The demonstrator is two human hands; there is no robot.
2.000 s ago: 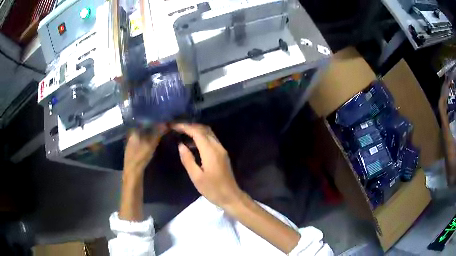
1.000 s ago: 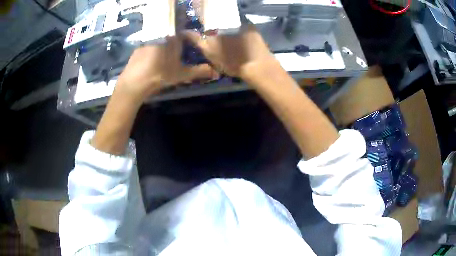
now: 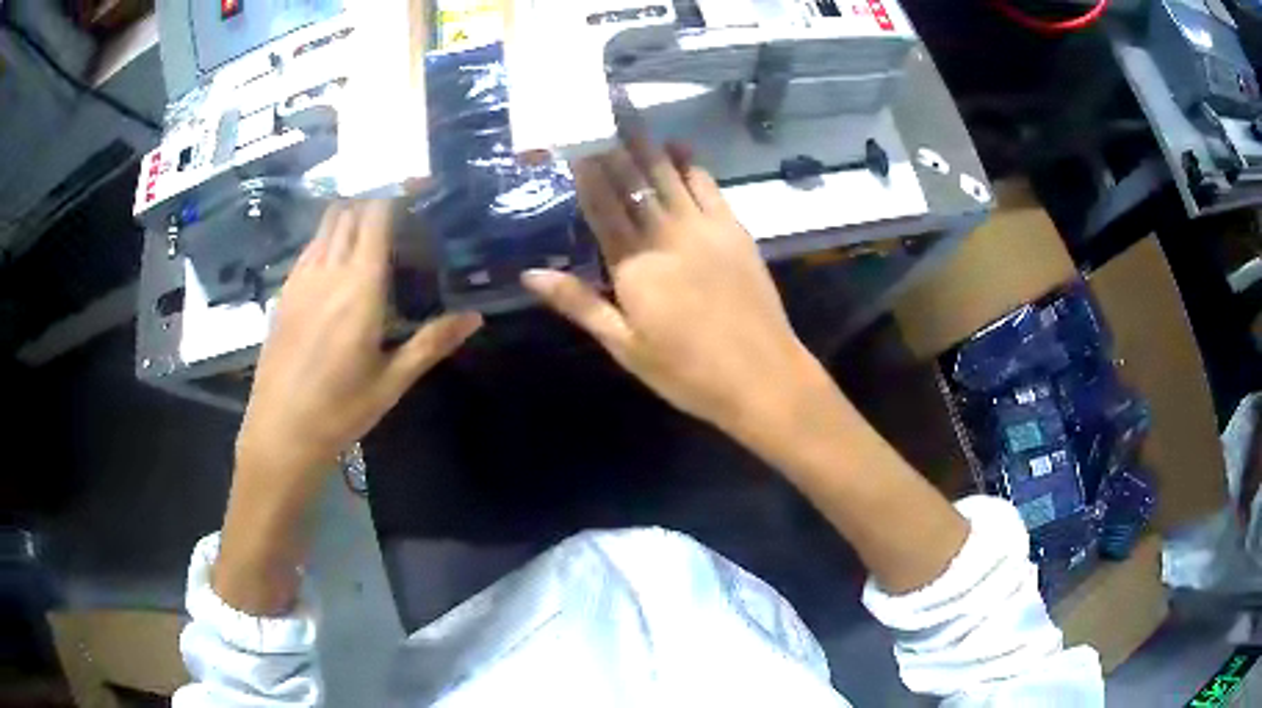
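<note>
A row of dark blue film-wrapped boxes (image 3: 471,118) lies in the machine's feed channel. The front box (image 3: 512,221) sits at the channel mouth under shiny film. My left hand (image 3: 332,325) is open left of the mouth, fingers over the machine's left part, thumb near the box's lower left corner. My right hand (image 3: 685,284) is open right of the mouth, fingers over the right side, thumb tip at the box's front edge. Whether the fingers touch the box sides is unclear.
The white-grey machine (image 3: 374,83) flanks the channel, with rods and knobs at the right. An open brown carton (image 3: 1093,609) at the right holds loose blue boxes. Another carton (image 3: 118,650) shows at the lower left. Other equipment (image 3: 1218,69) stands at the upper right.
My hands have moved apart from close together over the channel mouth, uncovering the boxes. The view has shifted, so the machine sits lower and further left.
</note>
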